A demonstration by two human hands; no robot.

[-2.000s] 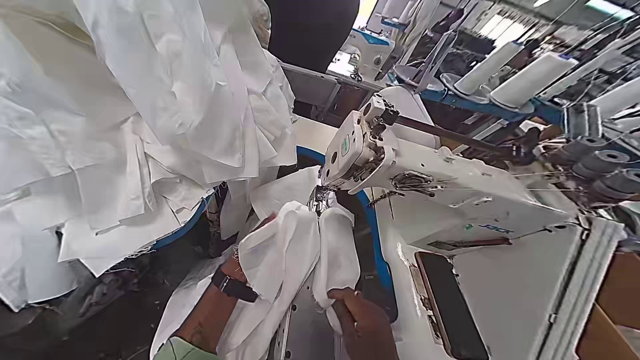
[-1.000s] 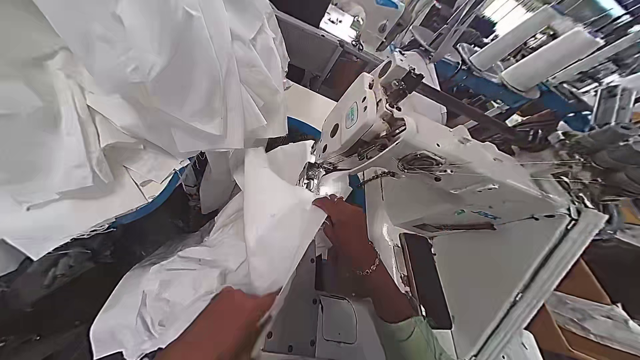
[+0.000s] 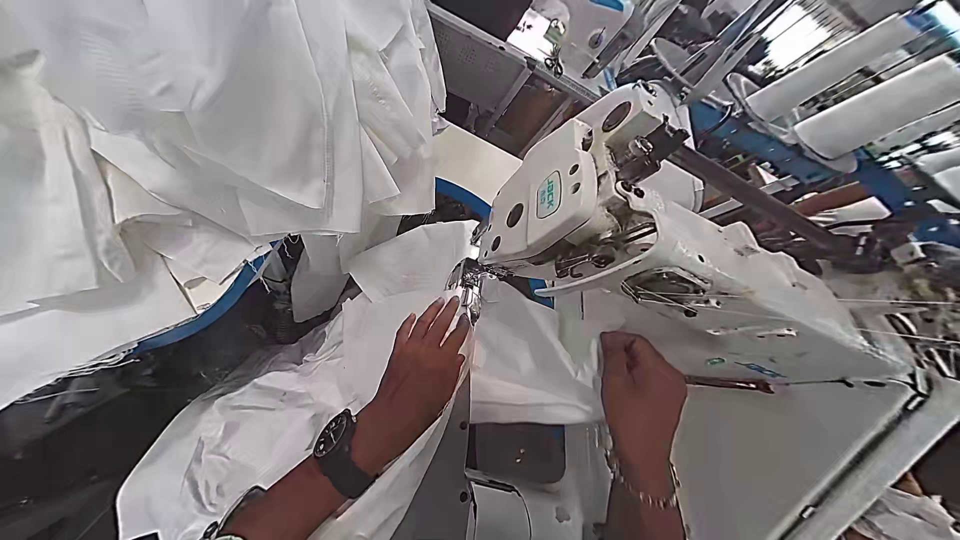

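A Jack industrial sewing machine has its presser foot down near white fabric. My left hand, with a black watch on the wrist, lies flat on that fabric, fingertips just short of the foot. To the right of the foot, my right hand pinches the edge of a white fabric part that stretches leftward to the needle area. A chain bracelet circles the right wrist. Whether the two fabric parts are one piece cannot be told. The needle itself is hidden.
A large heap of white cut fabric hangs at the upper left over the blue-edged table. Large white thread cones stand at the upper right. Behind is another sewing machine. The machine's housing borders my right hand.
My right hand has moved away from the presser foot to the right, holding a fabric edge. My left hand has moved up and now lies flat near the foot.
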